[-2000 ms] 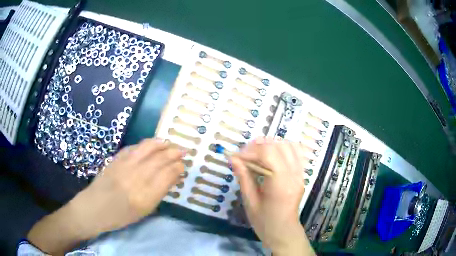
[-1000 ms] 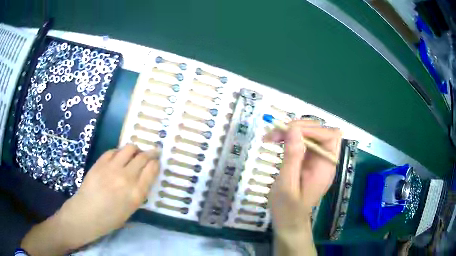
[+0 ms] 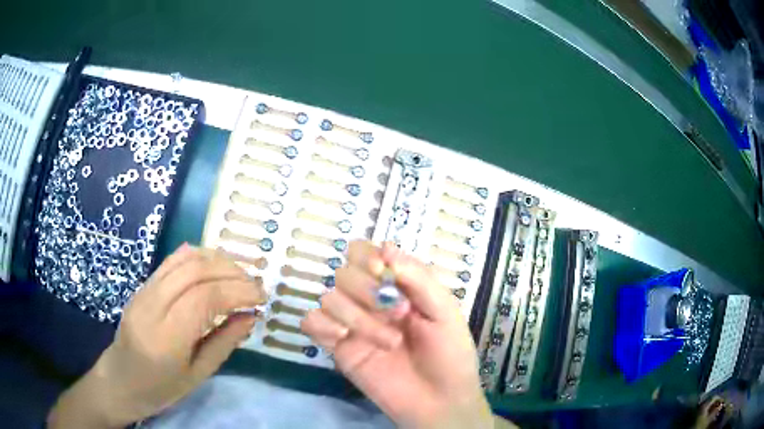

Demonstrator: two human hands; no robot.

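Note:
My left hand is at the left edge of the white slotted tray, thumb and fingertips pinched on a small piece, mostly hidden. My right hand is turned partly palm up over the tray's middle. Its thumb and forefinger close on a short tan and silvery-grey thing, seen nearly end-on; it looks like the brush, but its blue end is not clear. Round-headed parts sit at slot ends in the tray's rows. A grey bar fixture lies across the tray, its lower part behind my right hand.
A black tray of loose metal rings is at left, with another slotted tray beyond. Paired bar fixtures and a single one stand right. Further right are a blue bin, round metal pot and small loose parts.
My right hand has moved left from beside the bar fixture and turned; the blue brush end no longer shows clearly. My left hand has lowered slightly and its fingers have curled into a pinch.

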